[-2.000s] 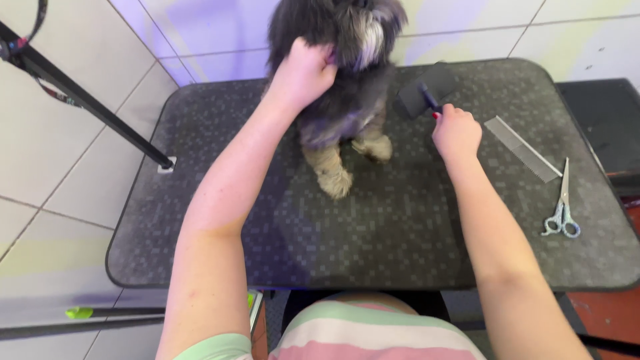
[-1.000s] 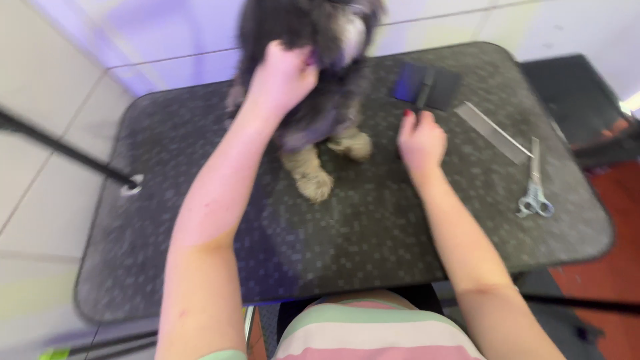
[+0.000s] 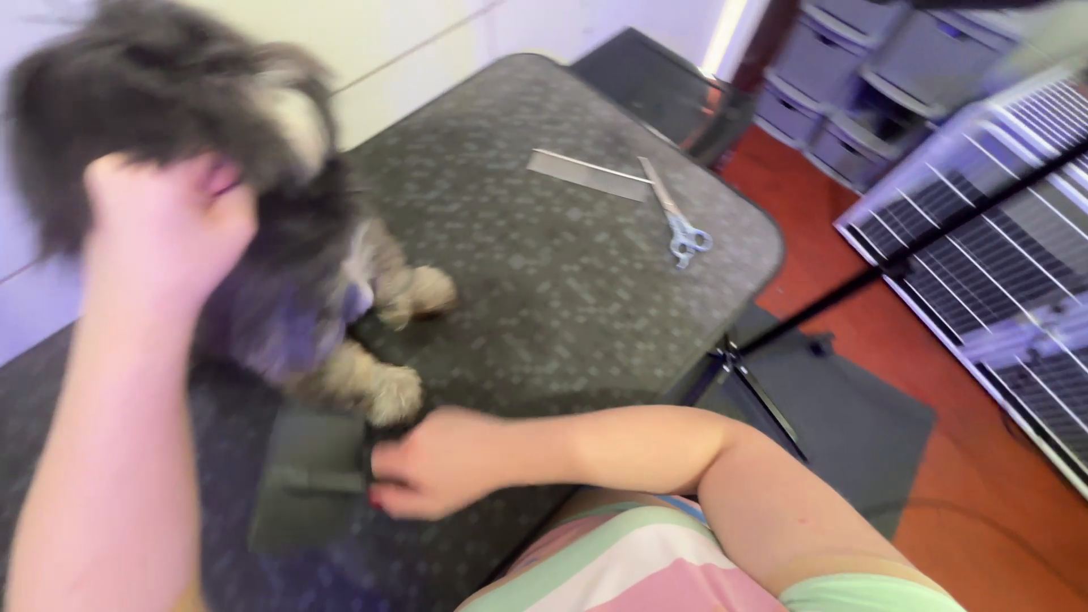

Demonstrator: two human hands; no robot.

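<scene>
A shaggy dark grey dog [image 3: 280, 280] with pale tan front paws is on the speckled black grooming table [image 3: 527, 340]. My left hand [image 3: 170, 229] is closed on the fur beneath the dog's head. Blurred in my right hand [image 3: 433, 463] is the handle of a slicker brush [image 3: 314, 480], whose broad flat head lies low over the table just below the front paws. Farther right on the table lie a metal comb [image 3: 586, 174] and scissors [image 3: 674, 212] with light blue handles; the scissors' tips meet the comb's end. The brush's bristles cannot be made out.
A tiled wall [image 3: 408, 51] stands behind the table. Off the right edge are a black metal bar [image 3: 833, 293], a grey mat [image 3: 850, 416] on the red floor, a wire crate [image 3: 977, 229] and grey plastic drawers [image 3: 816, 68]. A dark surface [image 3: 646, 85] adjoins the far corner.
The right hand has carried the brush from the dog's right side of the picture down to below its front paws. The left hand stays at the dog's head. The view has swung right.
</scene>
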